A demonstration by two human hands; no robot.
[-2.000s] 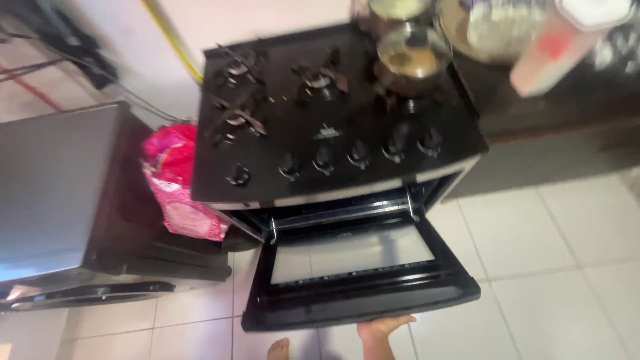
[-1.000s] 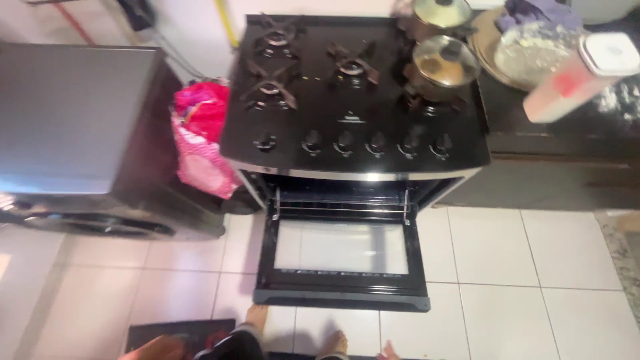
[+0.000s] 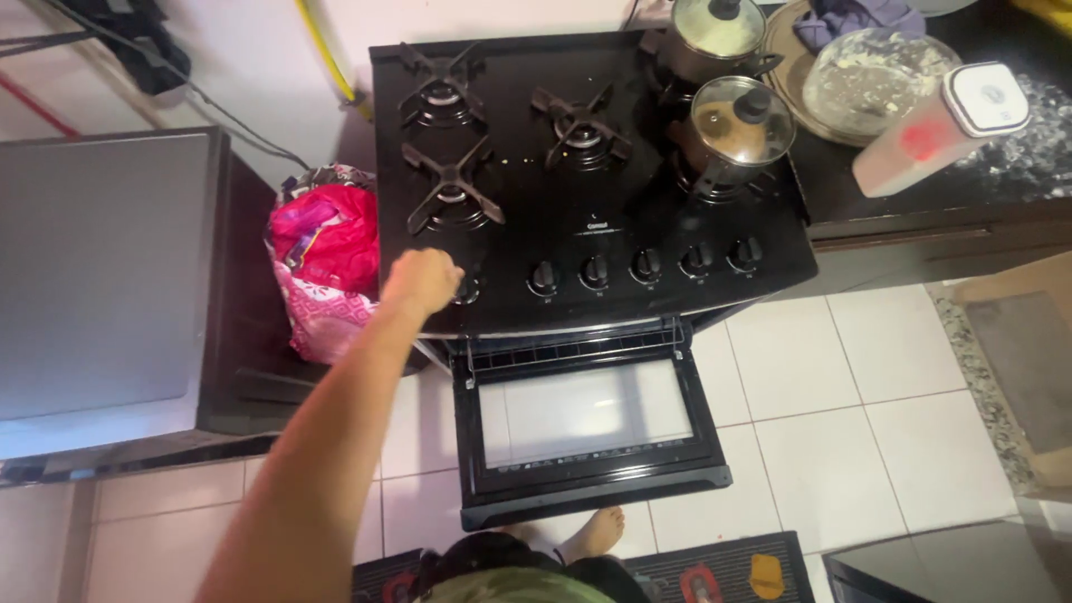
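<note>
My left hand (image 3: pixel 425 280) reaches over the front left corner of the black gas stove (image 3: pixel 519 243), its fingers closed at the leftmost control knob (image 3: pixel 466 290). The hand partly covers that knob. More knobs line the front edge to the right, among them a knob (image 3: pixel 543 278) beside it. Below, the oven door (image 3: pixel 599 419) hangs lowered, with a wire rack (image 3: pixel 578 347) showing behind its glass. Two lidded pots stand on the right burners, a glass-lidded pot (image 3: pixel 741 126) in front and another pot (image 3: pixel 716 33) behind. My right hand is out of view.
A pink plastic bag (image 3: pixel 327 251) stands between the stove and a grey appliance (image 3: pixel 100 276). On the dark counter are a floury glass bowl (image 3: pixel 875 79) and a white-lidded container (image 3: pixel 930 130). A dark mat (image 3: pixel 720 569) lies near my feet, and a bare foot (image 3: pixel 599 534) is close to the lowered door.
Two seconds ago a hand was at the front edge of the oven door. Now my left hand is up at the leftmost knob. The door stays lowered.
</note>
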